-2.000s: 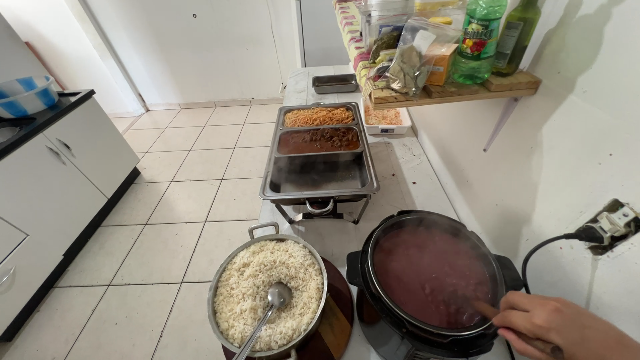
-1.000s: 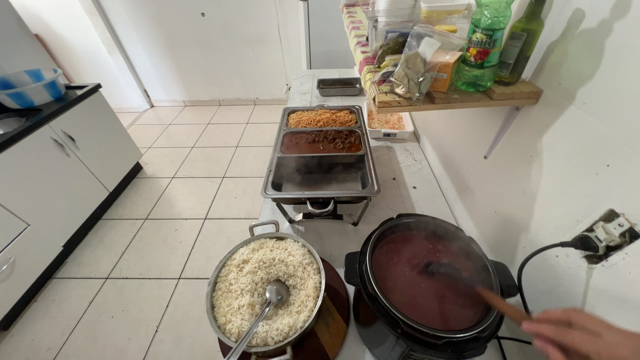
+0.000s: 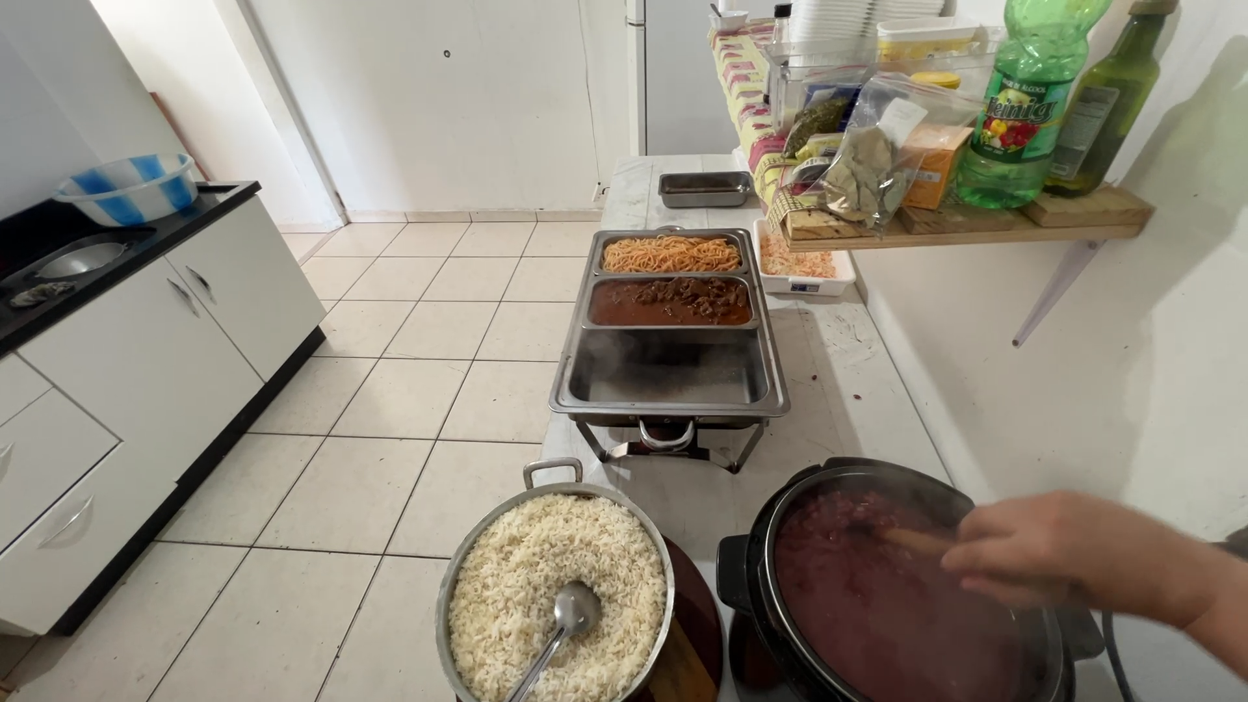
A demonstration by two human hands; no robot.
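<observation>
My right hand (image 3: 1033, 551) grips the handle of a wooden spoon (image 3: 916, 541) over a black electric cooker (image 3: 736, 575). The spoon's far end is sunk in steaming reddish-brown stew (image 3: 877, 614), near the back left of the pot. To the left stands a metal pot of white rice (image 3: 497, 556), with a metal serving spoon (image 3: 575, 609) resting in it. Behind them is a chafing dish (image 3: 775, 380); it holds noodles (image 3: 673, 255) at the back, meat in red sauce (image 3: 673, 300) in the middle and a steaming front compartment (image 3: 673, 366). My left hand is out of view.
A wooden shelf (image 3: 975, 229) juts from the right wall, bearing a green bottle (image 3: 1024, 117), a glass bottle (image 3: 1111, 107) and bags. A white tray (image 3: 804, 285) of shredded food and a metal pan (image 3: 704, 190) sit farther back. A counter (image 3: 229, 190) with a basin (image 3: 136, 200) stands left.
My right hand has moved forward over the cooker from its right edge. The far end of the wooden spoon has shifted within the stew toward the back of the pot.
</observation>
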